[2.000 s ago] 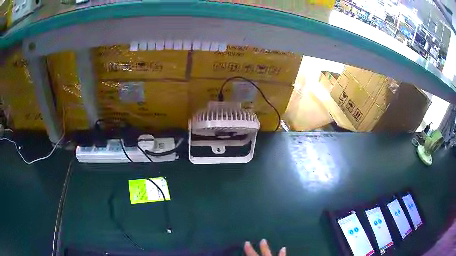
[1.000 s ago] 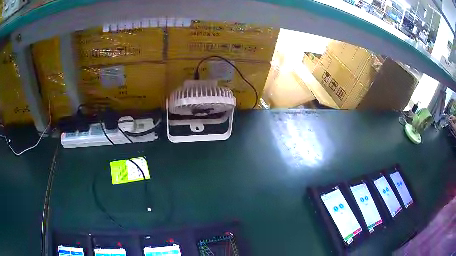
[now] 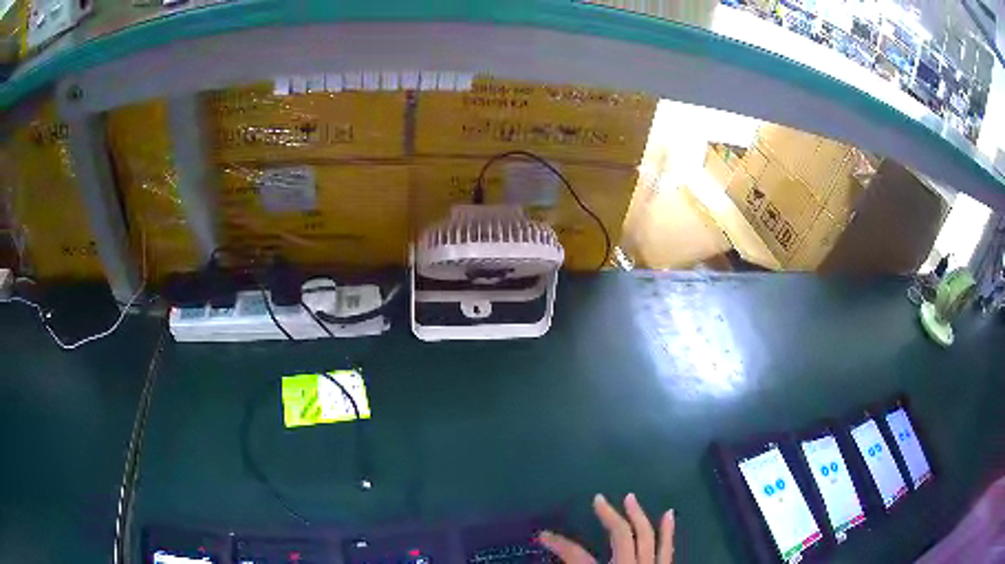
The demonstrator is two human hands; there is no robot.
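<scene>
A long black holder (image 3: 353,538) of phones lies along the bottom edge, mostly cut off. Its leftmost phone (image 3: 182,557) shows a bit of white screen; its rightmost phone (image 3: 501,550) shows thin green marks on black. My right hand (image 3: 617,538) is at the bottom edge with fingers spread, wrist cut off. Its thumb tip is at the right end of this holder; contact is unclear. My left hand is out of the picture. A second black holder (image 3: 730,476) at the right has several phones side by side, with white screens and blue dots (image 3: 780,501).
A yellow-green and white card (image 3: 325,398) lies mid-bench under a thin black cable (image 3: 364,446). Behind are a white power strip (image 3: 276,316), a white ribbed unit (image 3: 485,264) and cartons (image 3: 529,121). A small green fan-like item (image 3: 942,306) stands far right. Purple cloth (image 3: 981,529) shows at the right edge.
My right hand, out of view one second ago, shows again at the bottom, higher than two seconds ago. The view has shifted, so the near holder sits lower and more cut off than one second ago.
</scene>
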